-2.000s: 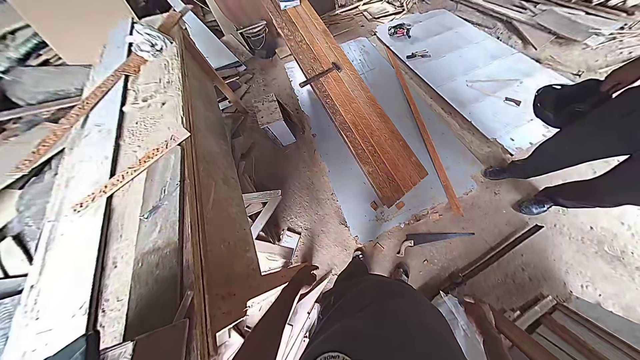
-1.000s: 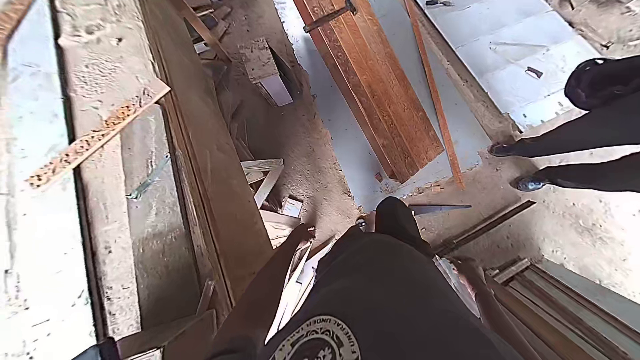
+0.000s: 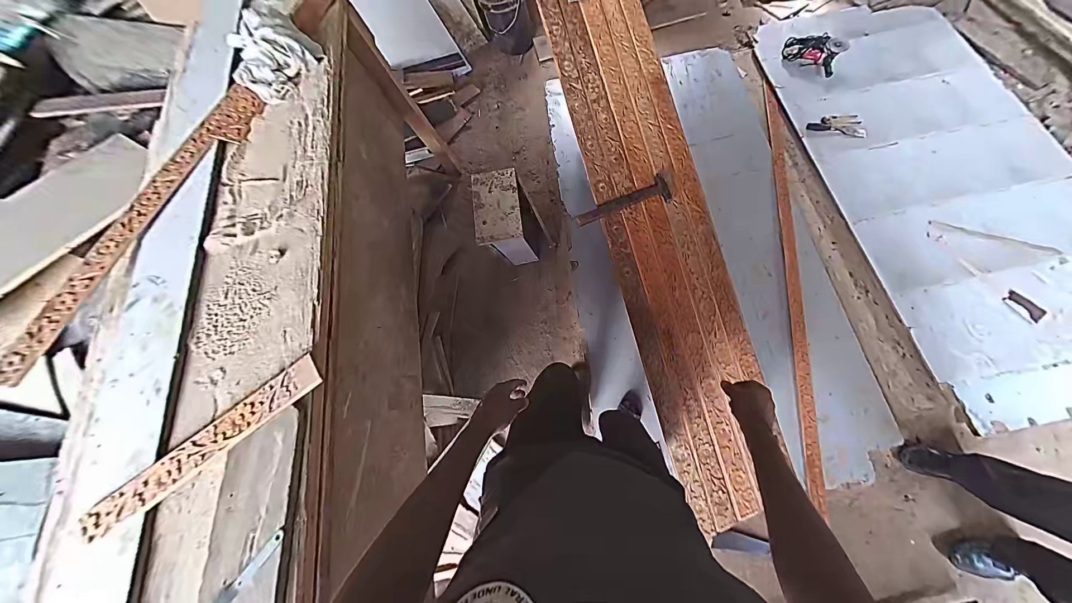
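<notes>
My left hand (image 3: 502,402) hangs beside my left thigh with loosely curled fingers and nothing seen in it. My right hand (image 3: 748,400) is above the near part of the carved brown wooden boards (image 3: 662,251), its fingers bent; no object shows in it, and whether it touches the boards cannot be told. Across the boards lies a hammer (image 3: 628,201), its head toward the right. Below the boards is a pale sheet (image 3: 737,167), and a narrow wooden strip (image 3: 791,310) lies at their right.
At the left stands a long workbench (image 3: 251,243) with carved wooden strips (image 3: 209,444) and a crumpled cloth (image 3: 272,59). A wooden box (image 3: 500,209) is on the floor. An angle grinder (image 3: 814,52) and pliers (image 3: 837,126) lie on another sheet. A person's legs (image 3: 997,486) are at the right.
I have moved forward alongside the boards. Both my hands, low in the earlier frames, now reach farther forward, the right one over the boards.
</notes>
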